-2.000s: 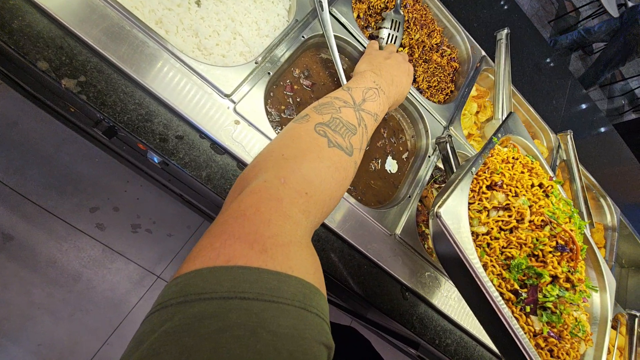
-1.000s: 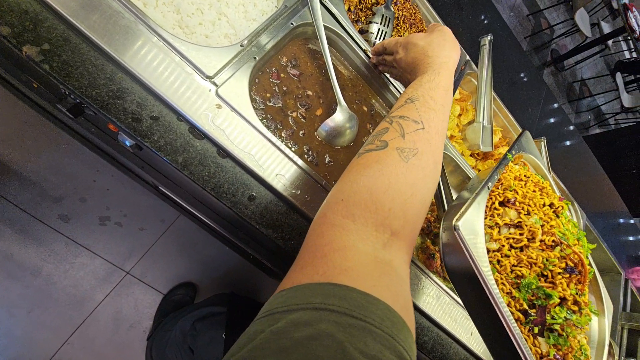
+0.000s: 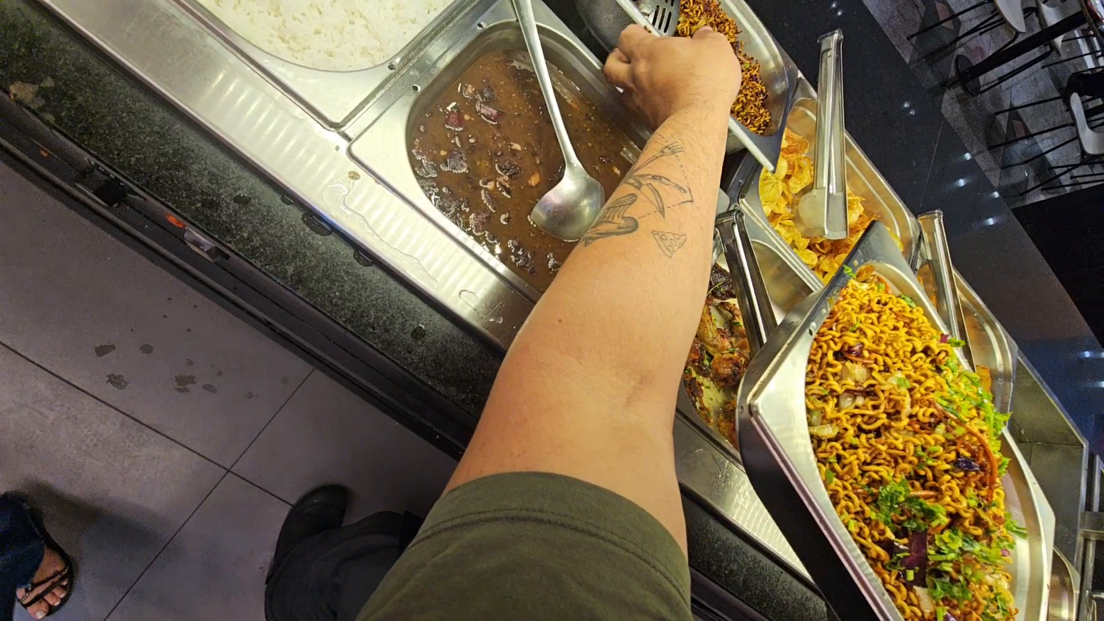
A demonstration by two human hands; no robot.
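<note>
My left hand [image 3: 677, 73] reaches across the brown bean stew [image 3: 483, 138] and closes on the near metal rim of a pan of darker fried noodles [image 3: 749, 99]. The head of a slotted metal utensil [image 3: 662, 13] lies in that pan beside my fingers. My hand hides part of the rim. A steel ladle [image 3: 569, 203] rests in the stew, its bowl just left of my tattooed forearm. At the right, a metal tray of noodles with chopped greens [image 3: 906, 448] is tilted above the counter; what supports it is hidden. My right hand is out of view.
White rice [image 3: 328, 30] fills the upper-left pan. Metal tongs [image 3: 830, 138] lie over crisps [image 3: 793, 181]. More tongs [image 3: 746, 276] stand over a pan of browned food [image 3: 720, 354]. A dark stone edge [image 3: 285, 207] borders the counter. Another person's sandalled foot [image 3: 47, 582] shows lower left.
The ladle's bowl, hidden behind my arm two seconds ago, now shows to the left of it. The pan's near rim shows under my hand, with a dark gap beside it.
</note>
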